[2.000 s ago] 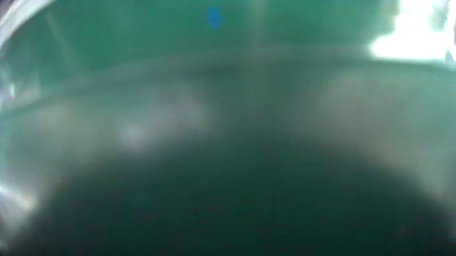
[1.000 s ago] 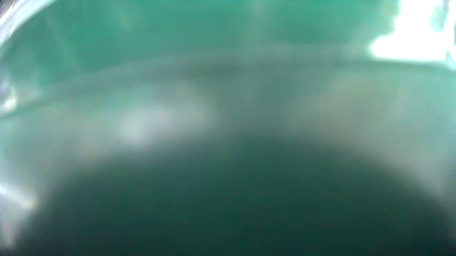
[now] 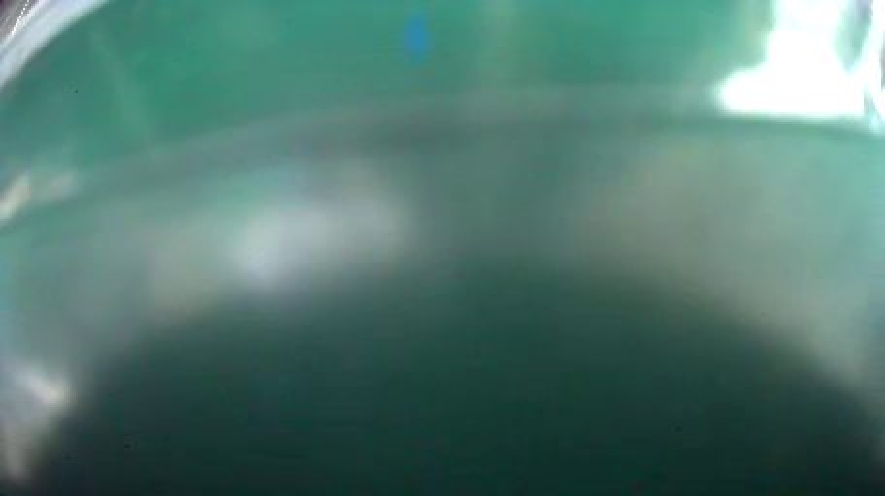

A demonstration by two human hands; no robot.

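Neither my left hand nor my right hand is in view. A blurred dark green surface point(image 3: 466, 387) fills the lower middle of the head view, very close to the camera. What it is cannot be told. No held or worked part can be made out.
A brighter green area point(image 3: 320, 58) lies along the top, with a small blue spot point(image 3: 416, 37) on it. A curved greyish band point(image 3: 388, 116) crosses below it. A white glare point(image 3: 796, 87) is at the upper right. Pale blurred patches lie at left, centre and right.
The small blue spot shows at the start, is gone one second ago, and shows again now. The bright patches at the left edge differ slightly. The rest of the view stays the same.
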